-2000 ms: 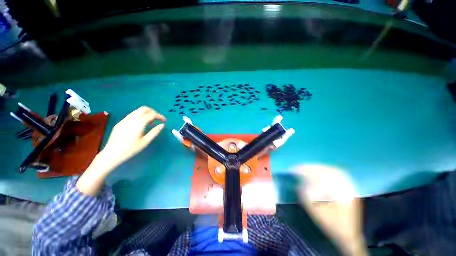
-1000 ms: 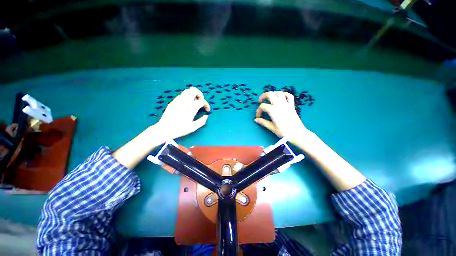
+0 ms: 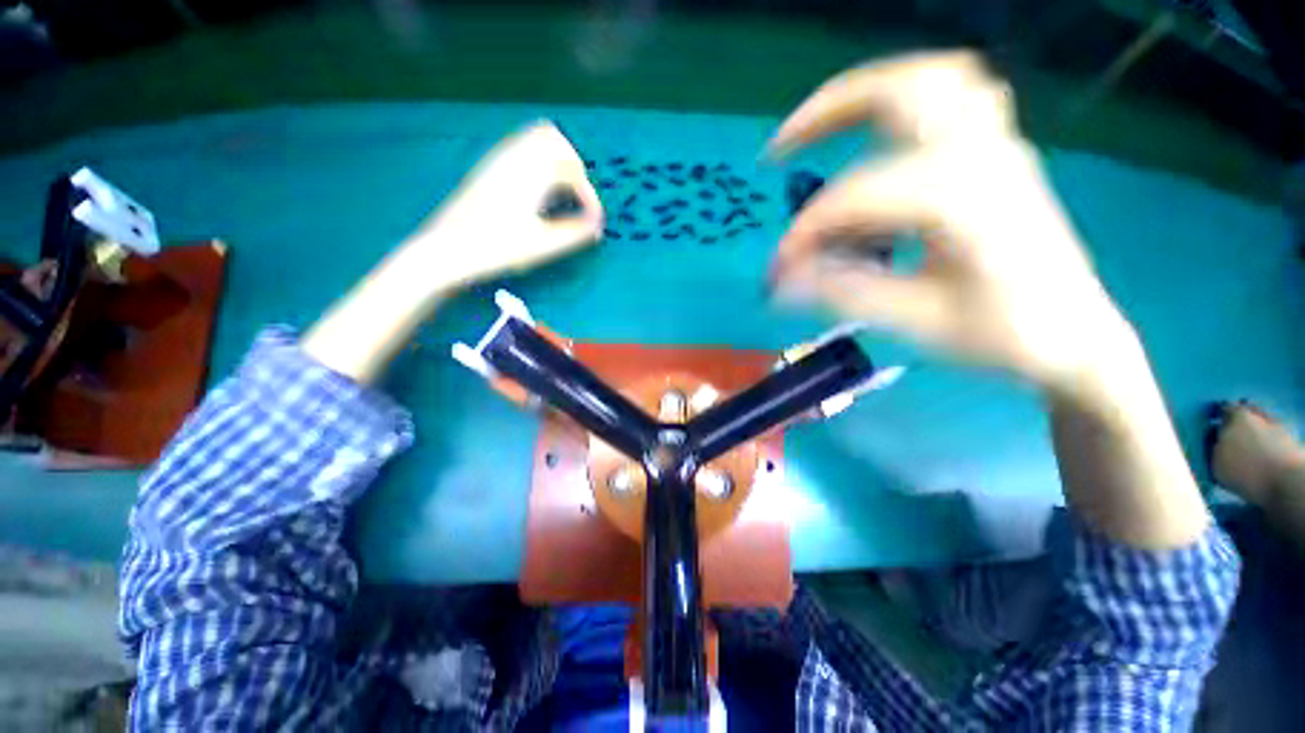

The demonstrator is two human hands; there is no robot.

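Small black parts [image 3: 681,201] lie spread on the teal surface beyond the fixture. My left hand [image 3: 527,204] is at the left end of the spread, thumb and fingertips curled close together; I cannot tell if a part is between them. My right hand [image 3: 930,215] is blurred, raised at the right of the spread, fingers curved and apart from the thumb; whether it holds a part is unclear. It hides most of the dark pile [image 3: 804,189]. The three-arm fixture [image 3: 670,453] holds glossy black pieces on an orange-brown base plate [image 3: 565,551], with white tabs at its arm tips.
A second fixture with a white tab [image 3: 118,212] stands on its own orange-brown plate [image 3: 172,344] at the left. Another person's hand [image 3: 1257,455] shows at the right edge. A dark green strip [image 3: 286,65] runs along the far side.
Since one second ago my right hand has lifted off the pile, up and to the right, and appears larger. My left hand stays at the spread's left part. The view has shifted.
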